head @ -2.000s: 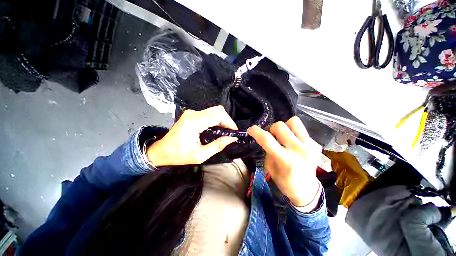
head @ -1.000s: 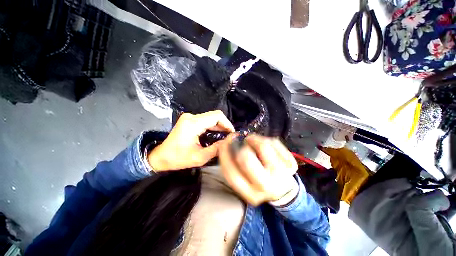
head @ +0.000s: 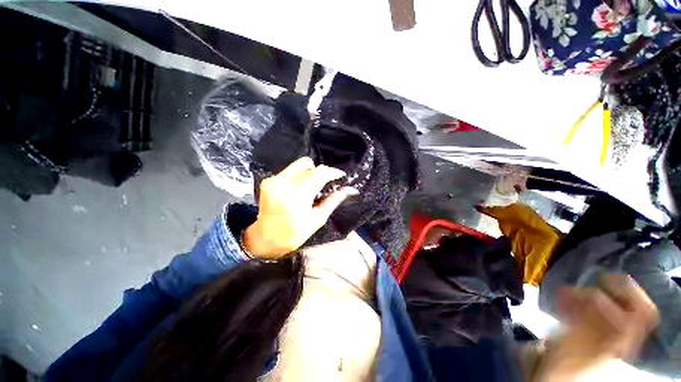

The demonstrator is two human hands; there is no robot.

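The black garment [head: 392,160] with a flecked, beaded trim [head: 364,166] lies bunched on the lap, against the table edge. My left hand [head: 295,205] holds the garment at its trimmed edge between thumb and fingers. My right hand [head: 608,317] is blurred at the lower right, far from the garment, with its fingers bent; whether it holds a needle or thread cannot be seen.
The white table [head: 448,82] bears black-handled scissors [head: 502,31], a floral pouch [head: 575,37], a yellow-handled tool [head: 605,134] and a brown strip [head: 402,13]. A red basket [head: 409,257] with dark cloth [head: 467,280] stands right of the lap. Crumpled plastic [head: 231,134] lies left.
My right hand has left the trim and swung far out to the lower right. My left hand stays on the garment. The view has shifted, and the red basket now shows.
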